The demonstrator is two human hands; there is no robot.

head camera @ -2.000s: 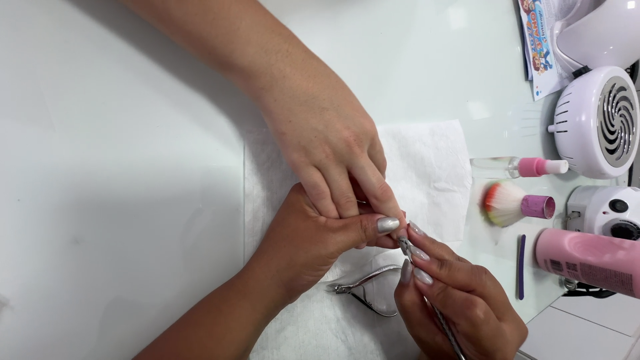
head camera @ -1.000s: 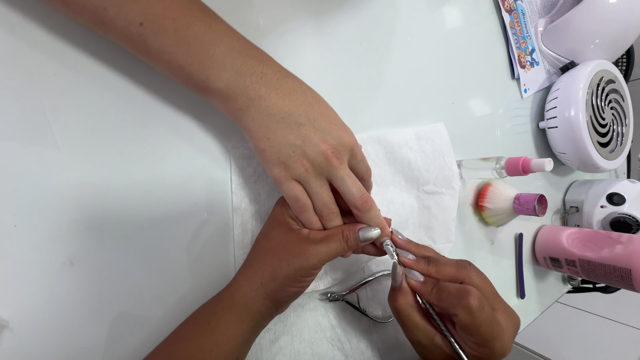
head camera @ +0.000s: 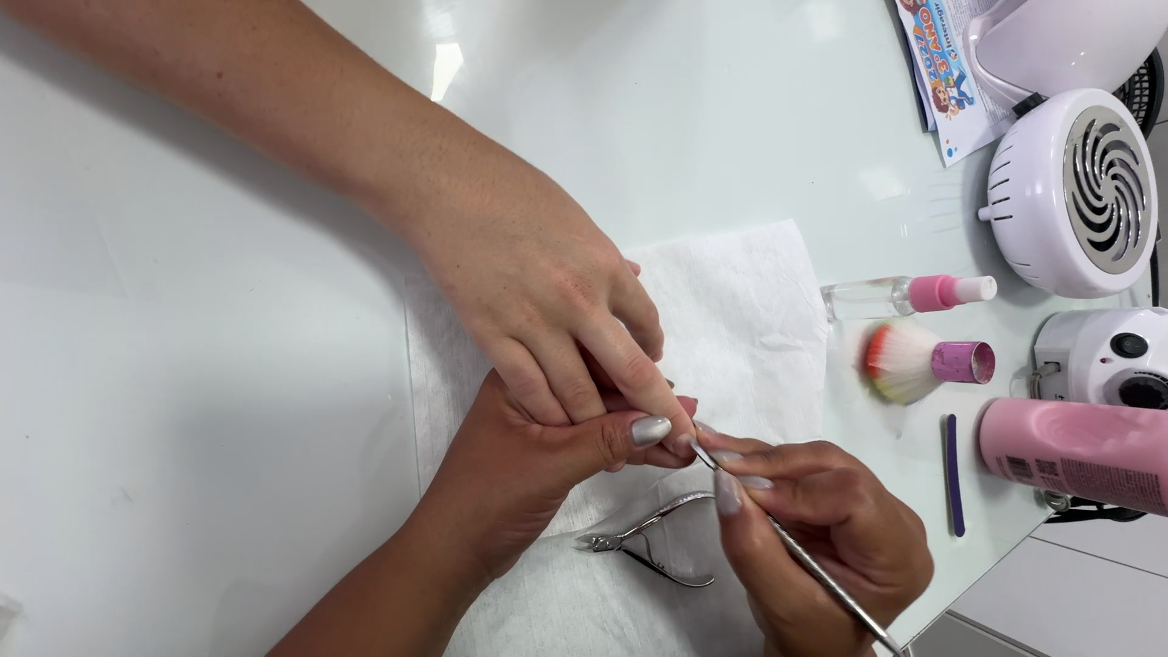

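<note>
Another person's hand reaches in from the upper left, palm down, one finger extended. My left hand holds that hand's fingers from below, its thumb with a silver nail beside the extended fingertip. Between the fingers and thumb of my right hand is a metal cuticle pusher, its tip at that finger's nail. Under the hands lies a white disposable towel. Metal cuticle nippers rest on it, just below the held fingers, partly hidden by my right hand.
At the right stand a clear spray bottle with pink collar, a soft dust brush, a purple nail file, a pink bottle, a white nail drill unit and a round white vented device. Printed paper lies behind.
The pusher's tip stays at the same finger, though my right hand has changed its angle slightly. My left hand keeps its hold.
</note>
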